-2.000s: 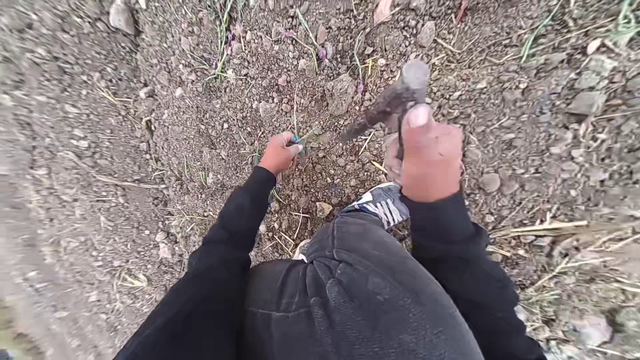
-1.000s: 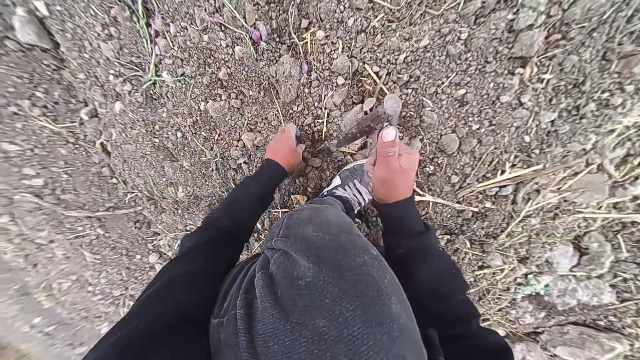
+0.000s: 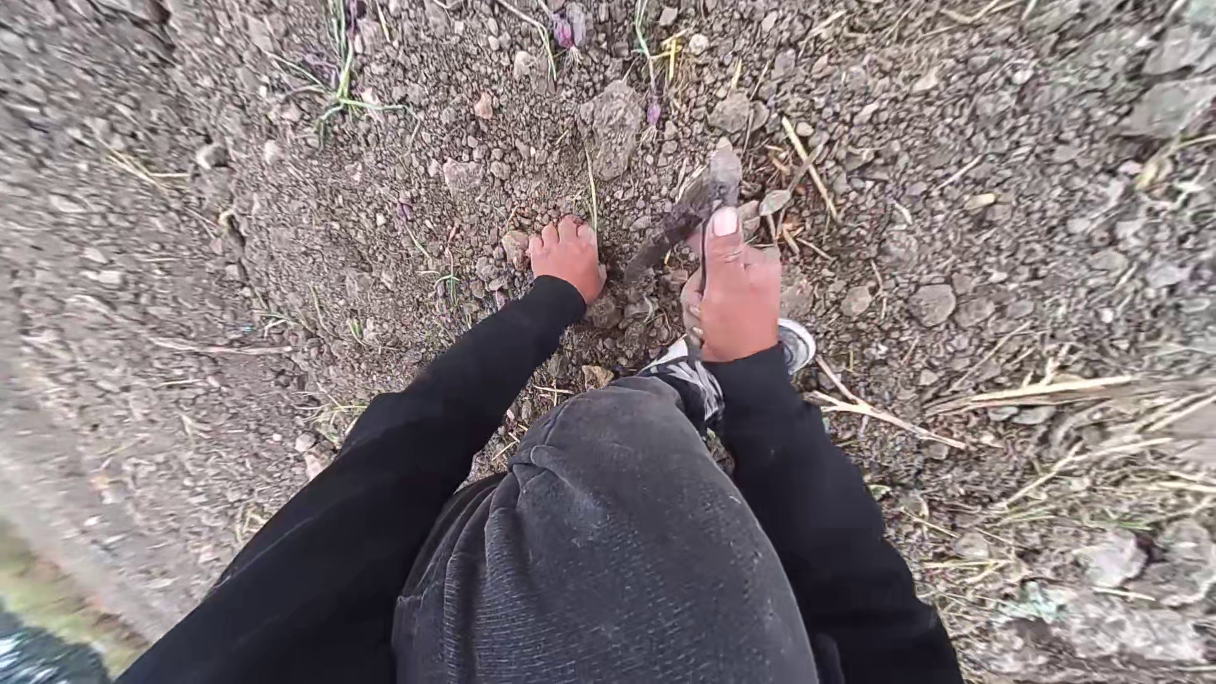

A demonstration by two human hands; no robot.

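Observation:
My left hand [image 3: 568, 258] is down at the stony soil with its fingers bent; whether anything lies under them is hidden. Just to its right, my right hand [image 3: 736, 290] grips a soil-covered hand tool [image 3: 676, 223], probably a small hoe or pick, whose dark blade slants down to the left toward the ground beside my left hand. The tool's rounded top end shows above my thumb. A thin green stalk [image 3: 593, 195] rises from the soil just above my left hand. Purple onion bulbs [image 3: 567, 30] with green leaves lie on the ground farther up.
Around the hands spreads loose soil with pebbles and a larger clod [image 3: 613, 123]. My shoe [image 3: 686, 370] stands below my right hand, with my bent knee in front. Dry stalks [image 3: 1031, 389] lie on the right, and bigger stones [image 3: 1111, 560] at the lower right. Green leaves [image 3: 347, 90] show at the upper left.
My right hand has brought the tool down and left, closer to my left hand. A small blue-green item seen at my left hand two seconds ago no longer shows.

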